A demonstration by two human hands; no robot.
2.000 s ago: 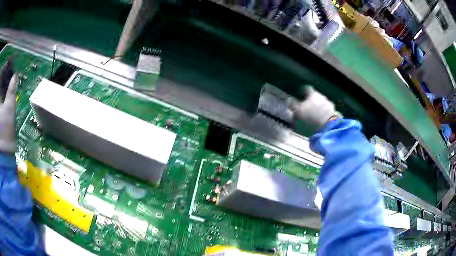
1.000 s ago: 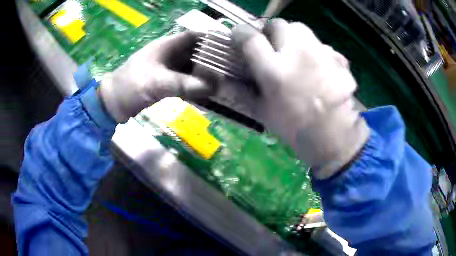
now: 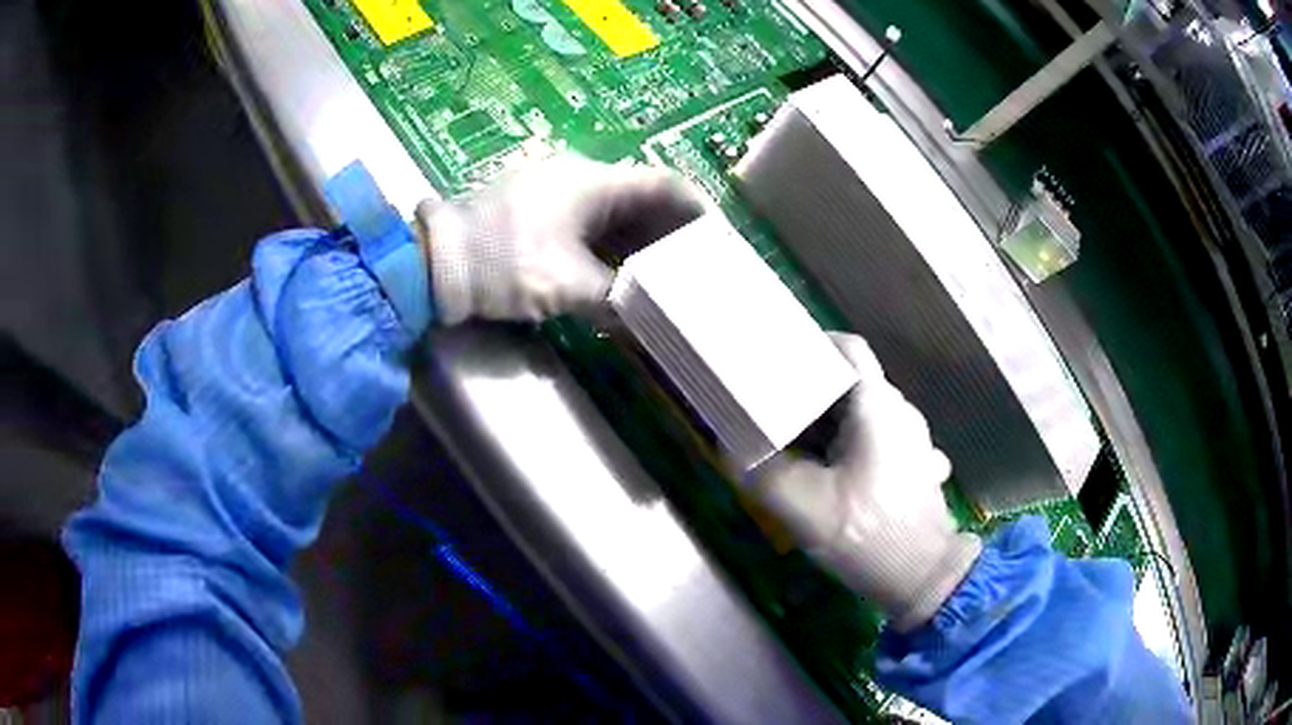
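A short silver finned heatsink assembly (image 3: 730, 337) is held over the near edge of a green circuit board (image 3: 489, 106). My left hand (image 3: 553, 234), in a white glove with a light blue wrist strap, grips its upper left end. My right hand (image 3: 871, 496), also gloved, grips its lower right end. The heatsink's underside and any pins are hidden, so I cannot tell if it touches the board. A long heatsink assembly (image 3: 921, 290) sits along the board's far side.
A metal rail (image 3: 567, 489) runs along the near side. Yellow strips (image 3: 614, 24) lie on the board. On the far rail stands a small heatsink part (image 3: 1041, 238), near a slanted metal post (image 3: 1041, 82). A blue cord (image 3: 475, 578) hangs below at the left.
Both hands have turned the short heatsink so its plain face shows upward, and its fins now face the near side. The view has shifted, bringing the long heatsink fully into sight.
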